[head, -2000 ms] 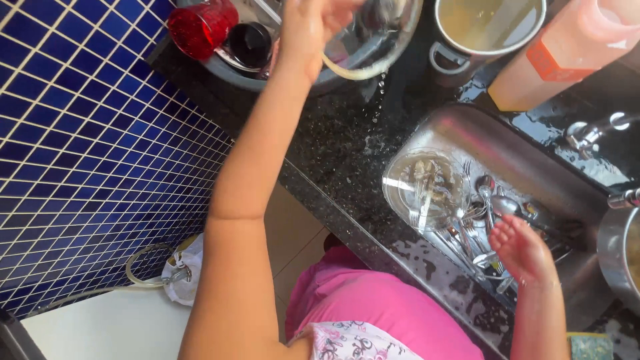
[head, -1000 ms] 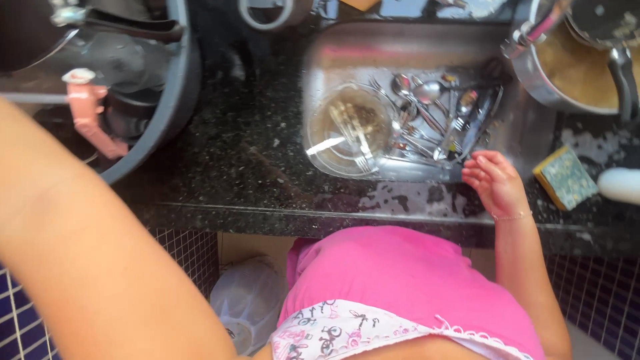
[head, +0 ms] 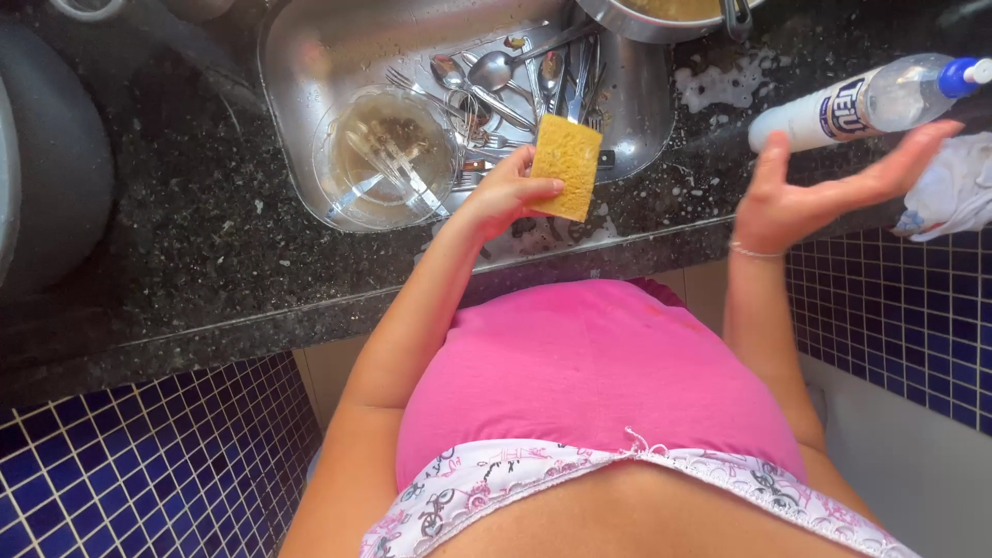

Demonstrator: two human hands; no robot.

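My left hand (head: pixel 508 194) grips a yellow sponge (head: pixel 567 167) by its left edge, over the front rim of a stainless steel sink (head: pixel 302 46). Behind the sponge lies a heap of metal spoons, forks and knives (head: pixel 496 74). A clear bowl (head: pixel 339 147) of cloudy water stands in the sink's left part, with several pieces of cutlery in it. To the right, my right hand (head: pixel 806 190) is spread, with nothing in it, just in front of a Ypê-style clear detergent bottle (head: pixel 814 105) with a blue cap, lying tilted in view; whether they touch is unclear.
A metal pot (head: pixel 635 25) with yellowish liquid stands at the sink's back right corner. A large grey tub (head: pixel 54 163) is on the left of the black stone counter (head: pixel 194 271). A white cloth (head: pixel 953 186) hangs over the counter's right edge.
The sponge, lying on the counter right of the sink one second ago, is now in my left hand. My right hand has moved right, away from the sink's edge. The view has shifted right.
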